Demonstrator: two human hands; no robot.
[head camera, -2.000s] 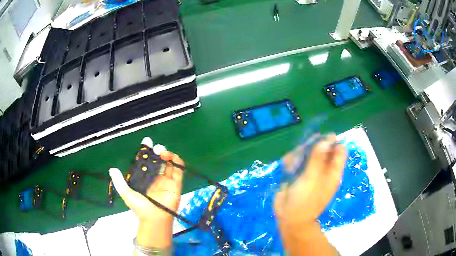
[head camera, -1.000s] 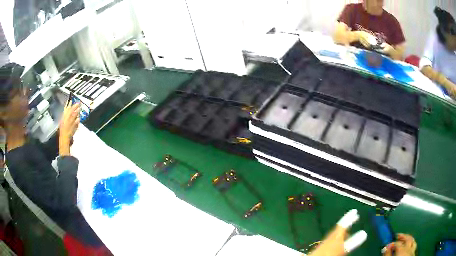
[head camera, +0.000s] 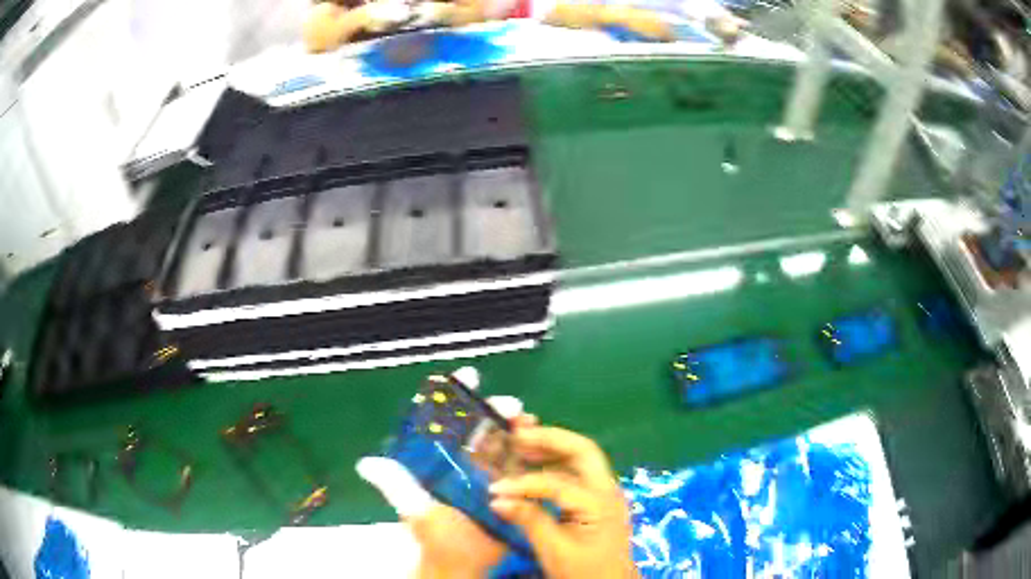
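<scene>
A phone middle frame with blue protective film (head camera: 439, 458) is held in front of me, tilted, with gold dots at its upper end. My left hand (head camera: 435, 515), with white finger cots, holds it from below and the left. My right hand (head camera: 571, 498) is on its right side, with bare fingertips at the frame's edge and film. Whether the film is lifted there cannot be told. The lower end is partly hidden by the hands. The peeled film pile (head camera: 780, 515) lies to the right on the white work sheet (head camera: 865, 435).
Filmed frames (head camera: 735, 370) lie on the green conveyor belt (head camera: 633, 418) at right. Frames with film removed (head camera: 277, 458) lie at left. Stacked blister trays (head camera: 362, 238) stand behind them. Fixtures are at far right. Other people's hands (head camera: 373, 17) show across the line.
The view has swung back right from the left side of the line. Both hands are now together on a filmed frame; two seconds ago my left hand held a frame without film.
</scene>
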